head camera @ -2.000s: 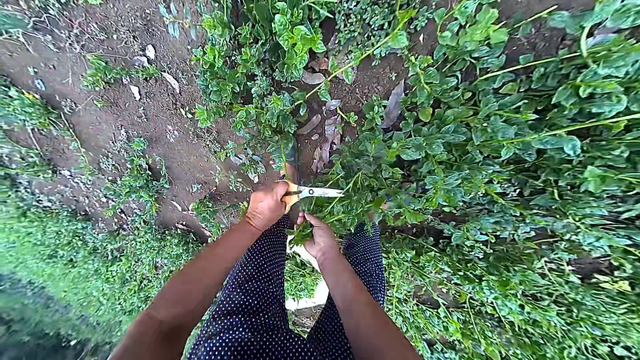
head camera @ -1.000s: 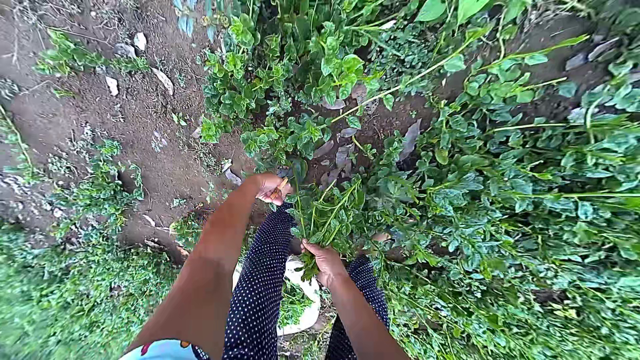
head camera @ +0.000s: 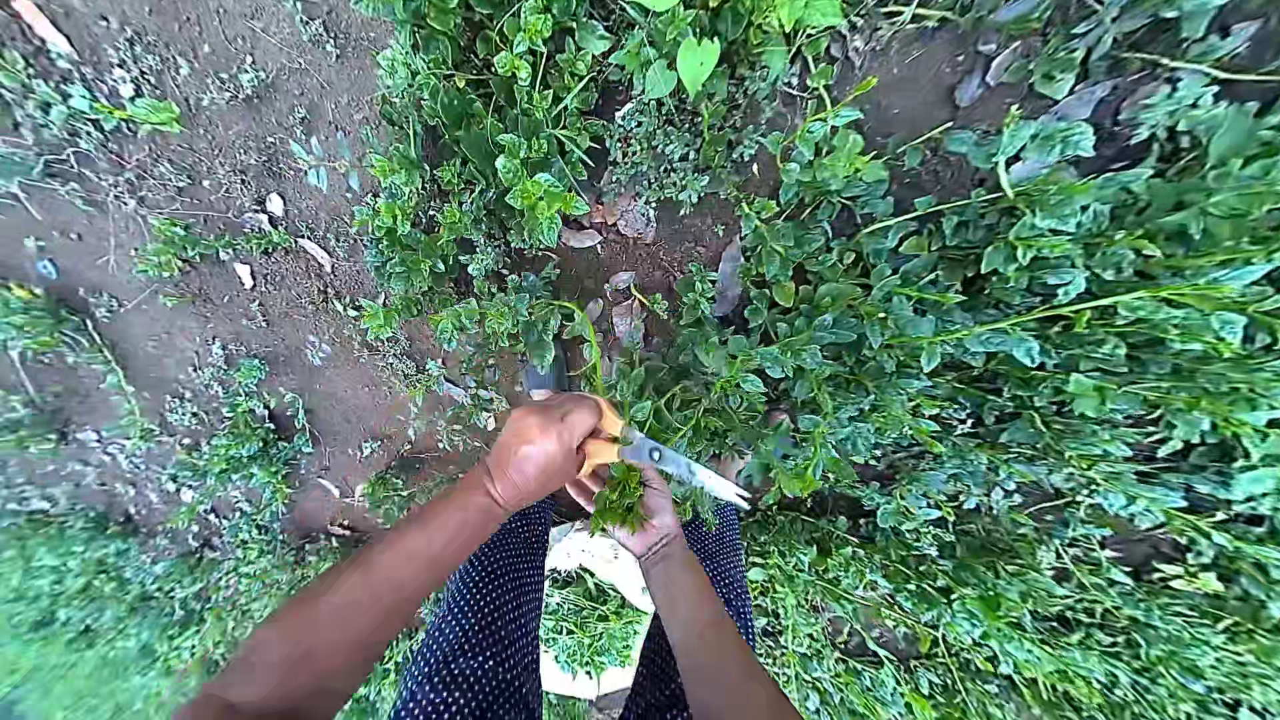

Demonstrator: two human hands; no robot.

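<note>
My left hand (head camera: 545, 450) is closed on the yellow handles of a pair of scissors (head camera: 655, 455), whose metal blades point right and slightly down, nearly together. Just below the handles, my right hand (head camera: 645, 515) holds a small bunch of leafy green stems (head camera: 620, 497), its fingers partly hidden by the scissors and leaves. Between my legs lies a white sack or cloth-like container (head camera: 610, 555) with cut greens (head camera: 590, 620) in it. Low leafy plants (head camera: 830, 340) grow directly beyond and to the right of my hands.
Dense greenery (head camera: 1100, 420) covers the right side. Brown soil (head camera: 330, 390) with small plants and dry leaves lies at the left. More leafy plants (head camera: 480, 150) stand ahead. My legs in dotted trousers (head camera: 490, 610) flank the white container.
The scissors, mostly hidden one second ago, show plainly again. My left hand has come closer to my right hand, and the greens in my right hand now look like a more compact bunch.
</note>
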